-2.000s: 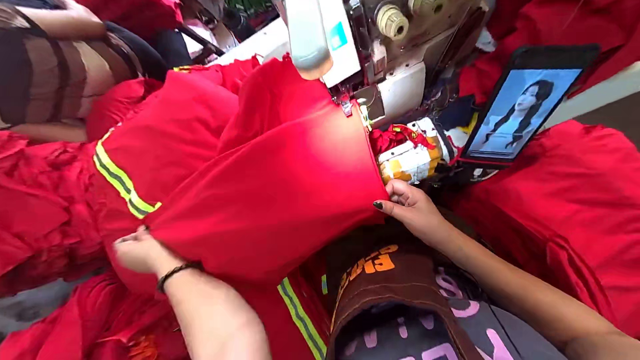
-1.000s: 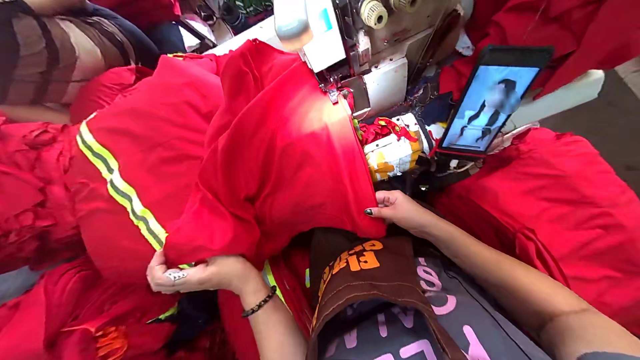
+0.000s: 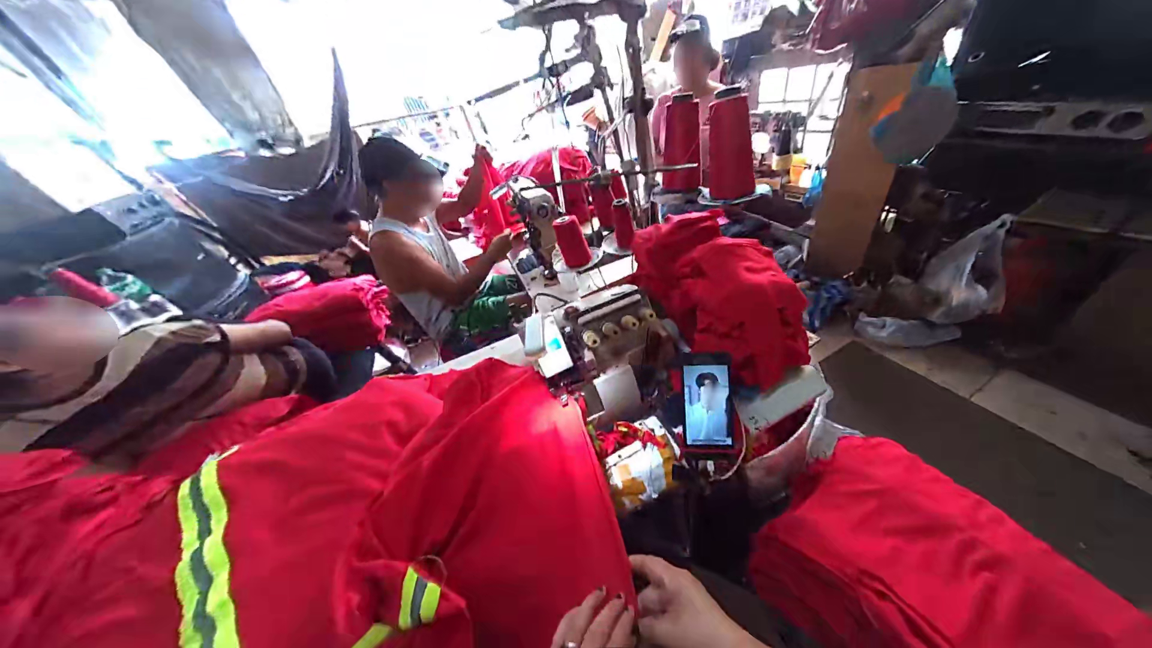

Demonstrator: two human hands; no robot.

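Note:
Red fabric [image 3: 486, 486] with yellow and grey reflective strips [image 3: 205, 549] spreads over the left and middle of the view. Its upper right edge lies at an overlock sewing machine [image 3: 612, 324], where a light shines on the cloth. At the bottom centre, my left hand [image 3: 596, 621] rests with bent fingers at the fabric's right edge. Directly beside it, my right hand [image 3: 679, 603] pinches the same edge. Both hands are partly cut off by the frame. A phone [image 3: 708, 403] showing a person stands right of the machine.
Red thread cones [image 3: 681, 144] stand behind the machine. Red cloth is heaped at its back [image 3: 738, 297] and at the lower right [image 3: 918, 540]. A person in a white top [image 3: 418, 252] works at another machine; another person in striped clothing [image 3: 171, 369] is at the left.
My left hand has moved right, from the fabric's lower left part to beside my right hand. The view has tilted up strongly to show the room.

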